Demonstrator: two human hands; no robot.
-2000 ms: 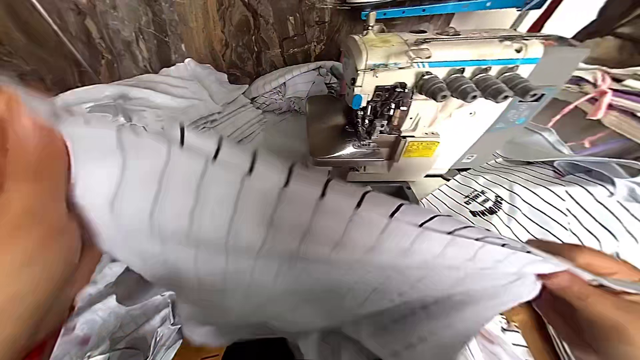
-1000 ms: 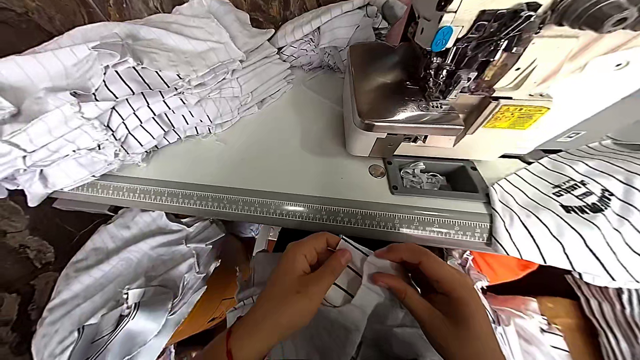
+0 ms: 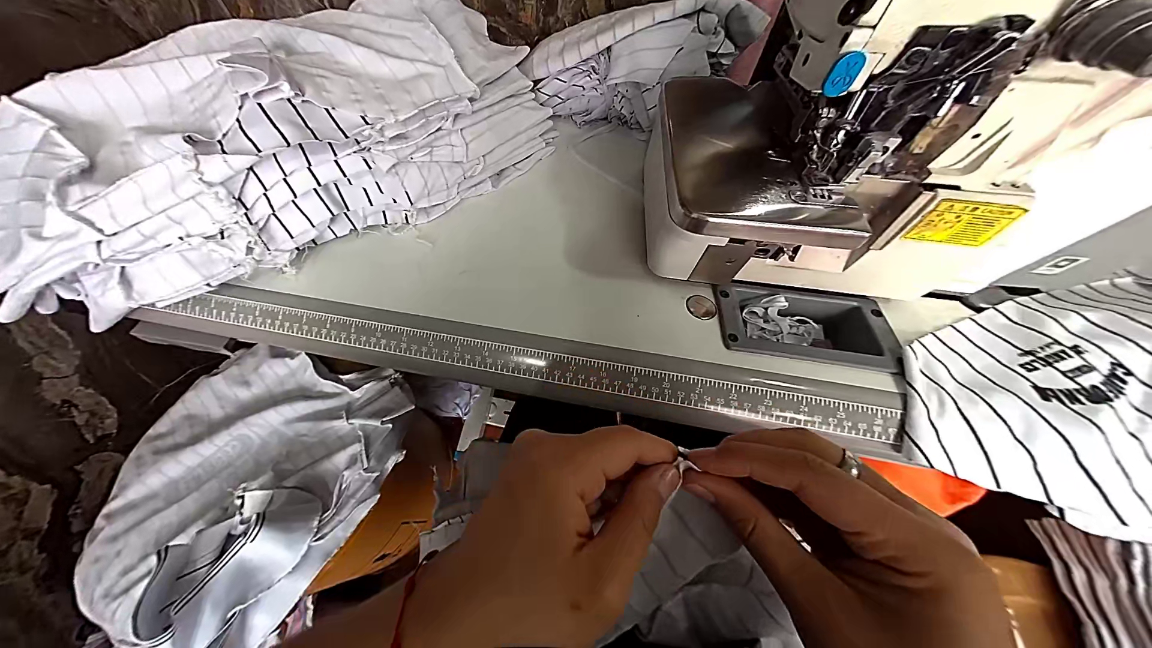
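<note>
Below the table's front edge, my left hand pinches a small edge of pale striped fabric between thumb and forefinger. My right hand, with a ring on one finger, pinches the same cloth right beside it, the fingertips of both hands nearly touching. The rest of the cloth hangs beneath, partly hidden by the hands. Beyond them stands an overlock sewing machine with a shiny metal plate. A stack of white striped fabric pieces lies on the table at the left.
A ruler strip runs along the table's front edge. A grey tray with white scraps is set in the table beside a round metal disc. Striped fabric with a dark print drapes at the right; more cloth hangs lower left.
Two seconds ago the hands held a striped cloth spread wide; now they are close together at its edge. Since one second ago the fingertips have come together. The view has tilted down.
</note>
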